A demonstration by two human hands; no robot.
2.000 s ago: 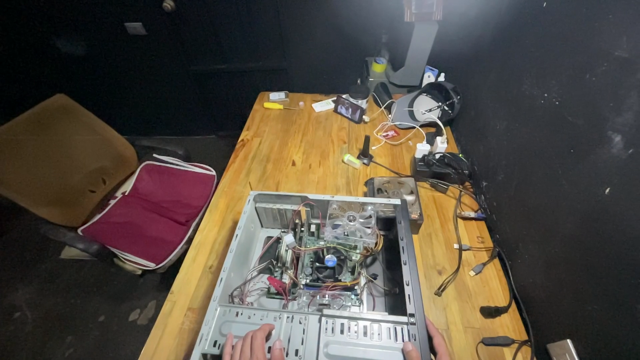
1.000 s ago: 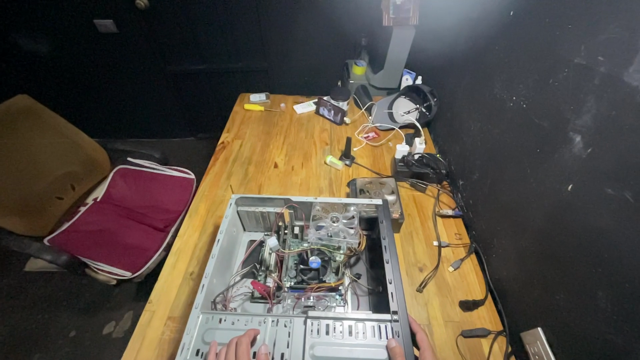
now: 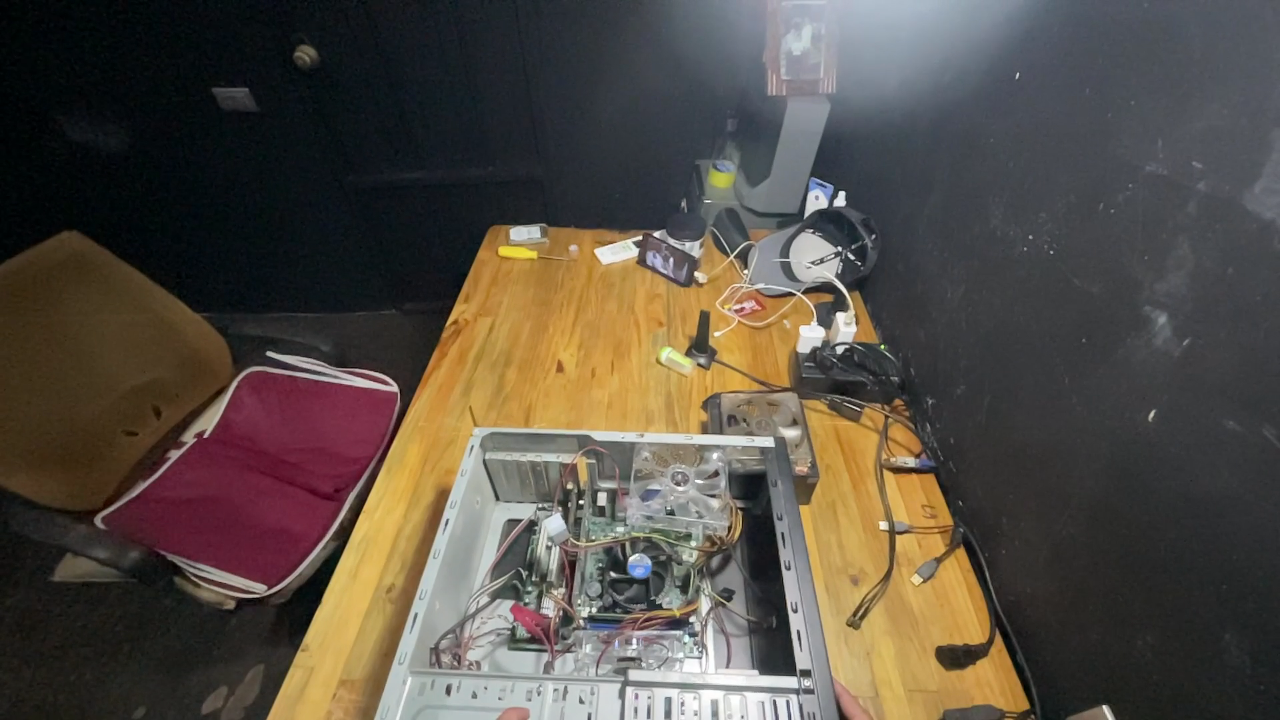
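An open desktop computer case (image 3: 455,560) lies on its side on the wooden table (image 3: 560,350), its motherboard showing. Near the middle of the board is a CPU cooler fan (image 3: 639,578); a clear case fan (image 3: 680,485) is mounted above it. A power supply unit (image 3: 765,425) rests on the table behind the case's right corner. Only a fingertip of my left hand (image 3: 514,714) shows, at the drive-bay part of the case by the bottom edge. My right hand (image 3: 850,702) is at the outer right side of the case, mostly cut off by the frame.
Loose cables (image 3: 885,540) run along the right edge by the dark wall. Farther back are a power strip (image 3: 840,375), a cap (image 3: 815,250), a propped phone (image 3: 668,259) and a yellow-handled screwdriver (image 3: 520,253). A chair with a maroon cushion (image 3: 270,470) stands left.
The view has shifted, and the case sits lower in the frame. Less of both hands shows than before; the several left fingers seen earlier are down to one fingertip.
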